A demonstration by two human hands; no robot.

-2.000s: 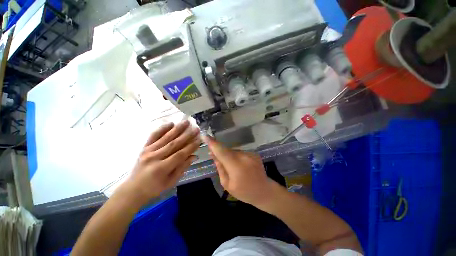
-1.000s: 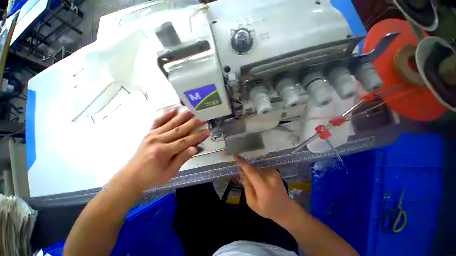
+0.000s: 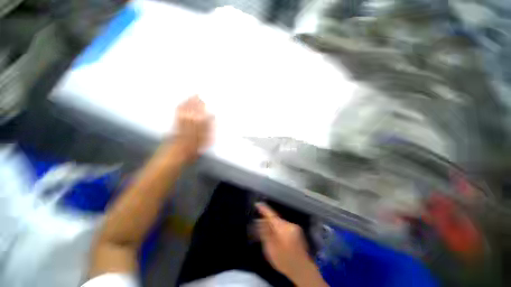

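The whole view is strongly blurred by motion. My left hand [image 3: 193, 126] is on or just over the front part of the white-topped table [image 3: 129, 73]; its fingers look curled, but cloth in it cannot be made out against the bright white. My right hand [image 3: 280, 238] is below the table's front edge, over my dark lap, with a finger or thumb pointing up; whether it holds anything is too blurred to tell. The overlock machine [image 3: 386, 134] is a grey-white smear at the right. Its needle area cannot be made out.
Blue tape [image 3: 106, 36] marks the table's left edge. A large white heap [image 3: 45, 224] lies at the lower left beside a blue bin [image 3: 89, 193]. Another blue bin [image 3: 370, 260] is below the table at the right. An orange-red blur [image 3: 456, 224] is at the far right.
The view has swung left and blurred, so the machine shows farther right. My left hand has left the needle area. My right hand has dropped from the table edge to over my lap.
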